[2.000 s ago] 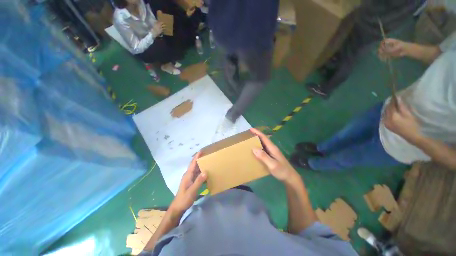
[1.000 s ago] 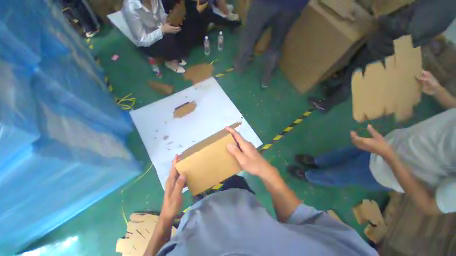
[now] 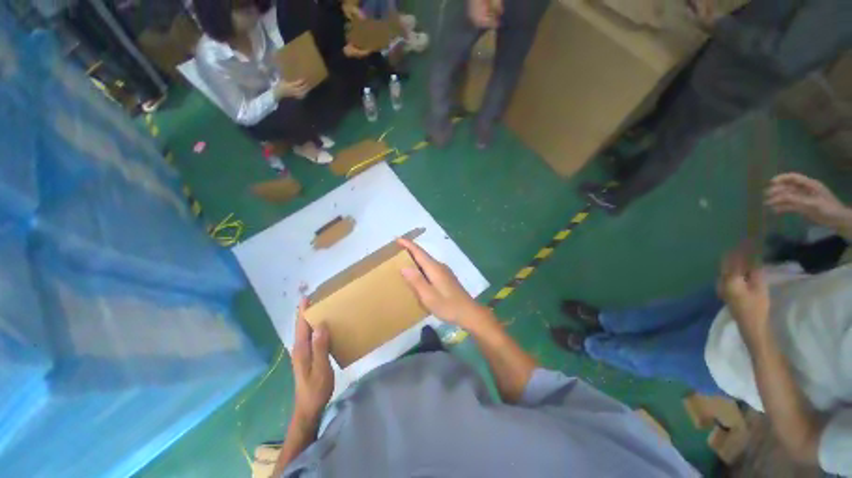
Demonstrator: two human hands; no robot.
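Note:
A brown folded carton (image 3: 367, 313) is held in front of my body, above the white sheet. Its broad face is towards me and a darker narrow side or flap shows along its upper edge. My left hand (image 3: 314, 359) grips its left end, thumb on the face. My right hand (image 3: 437, 283) holds its upper right end, fingers over the edge. A small dark thin item shows by my right fingers; I cannot tell what it is.
The white sheet (image 3: 271, 241) lies on the green floor with a scrap (image 3: 333, 232) on it. A plastic-wrapped stack (image 3: 103, 271) stands left. A person at right holds a blank edge-on. Seated people hold cardboard (image 3: 302, 62) beyond. A large carton (image 3: 584, 89) and two bottles stand ahead.
The carton and both my hands have shifted left in view, and the carton is more tilted. The person at right turned a blank flat and then edge-on. The standing person ahead has stepped back from the sheet.

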